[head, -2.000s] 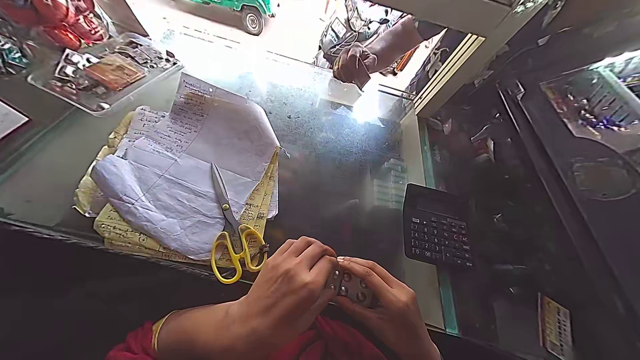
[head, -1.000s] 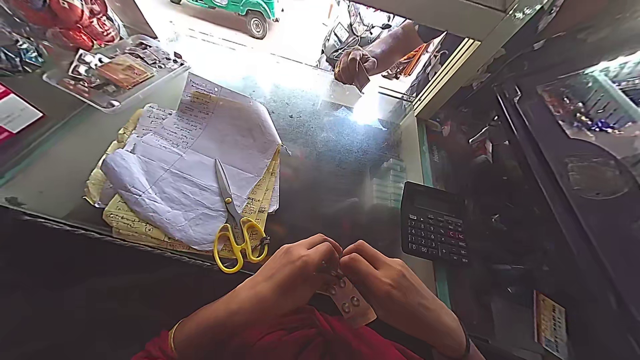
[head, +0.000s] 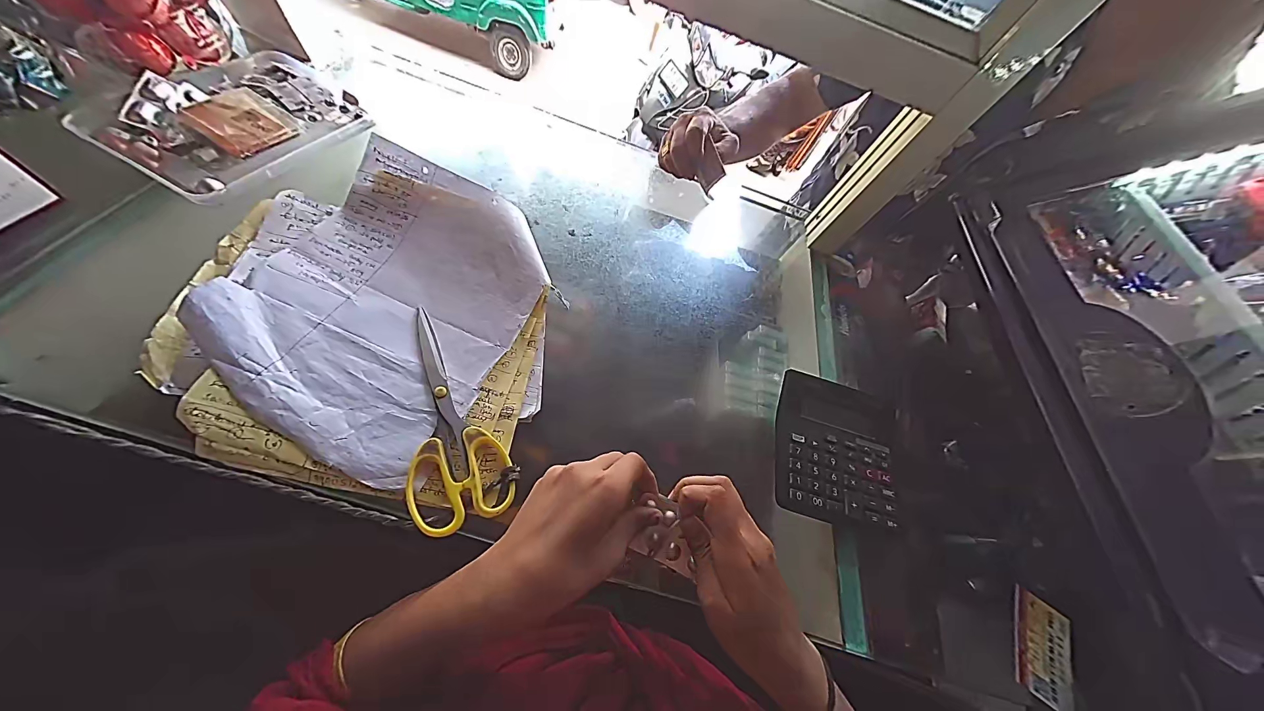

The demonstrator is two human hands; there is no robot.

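A small blister pack (head: 664,541) with round bumps is gripped between both hands, close to the counter's near edge. My left hand (head: 583,513) closes on its left side, fingertips at the top. My right hand (head: 731,543) pinches the opposite side, partly covering it. Just left of my left hand lie scissors (head: 449,444) with yellow handles, blades pointing away, on a pile of creased handwritten papers (head: 346,306). A black calculator (head: 834,449) rests on the counter to the right of my hands.
The glass counter (head: 632,365) has a plastic tray (head: 217,123) of small items at the far left. Beyond its far edge, another person's hand (head: 699,146) reaches in at the window opening. A dark machine or case (head: 1086,395) stands at the right.
Both hands have shifted on the blister pack. One second ago it hung lower and more of it showed below the fingers; now it lies higher between them.
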